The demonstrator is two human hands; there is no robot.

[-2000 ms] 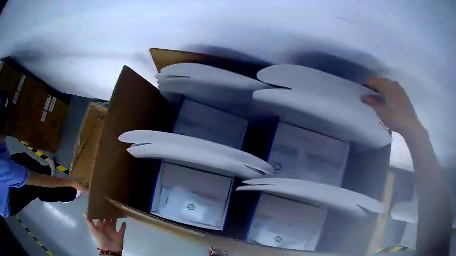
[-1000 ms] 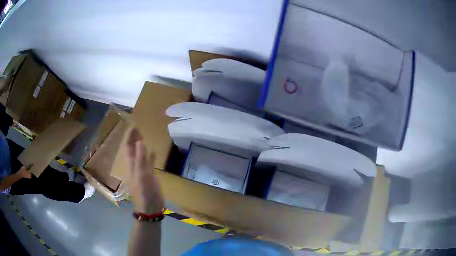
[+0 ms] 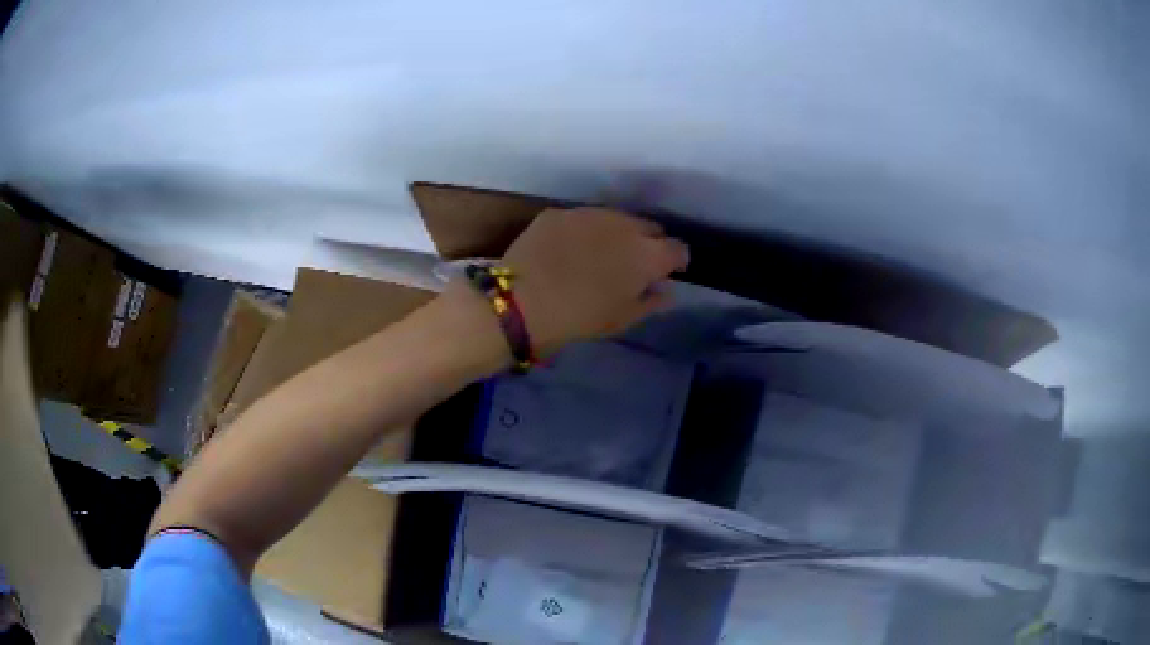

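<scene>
A large brown carton (image 3: 338, 551) holds several open blue-edged boxes with white insides. The front left box (image 3: 555, 573) has a translucent bag in it. The back left box (image 3: 586, 410) is partly behind my forearm. The back right box (image 3: 832, 466) and front right box (image 3: 813, 611) are blurred. White lid flaps (image 3: 902, 359) stand up from the boxes. My left hand (image 3: 605, 271) reaches across the back left box, fingers curled at its lid and the carton's back flap (image 3: 473, 221). Whether it grips either is hidden. My right hand is out of view.
A large white covered surface (image 3: 568, 88) lies behind the carton. Brown cartons (image 3: 95, 315) stand at the far left, with another open carton (image 3: 233, 359) nearer. A blurred pale panel (image 3: 38, 466) and dark clothing of a person show at the lower left.
The raised blue box at the right is no longer up; a box shows in the back right place. My left hand has moved from the front left to the back of the carton.
</scene>
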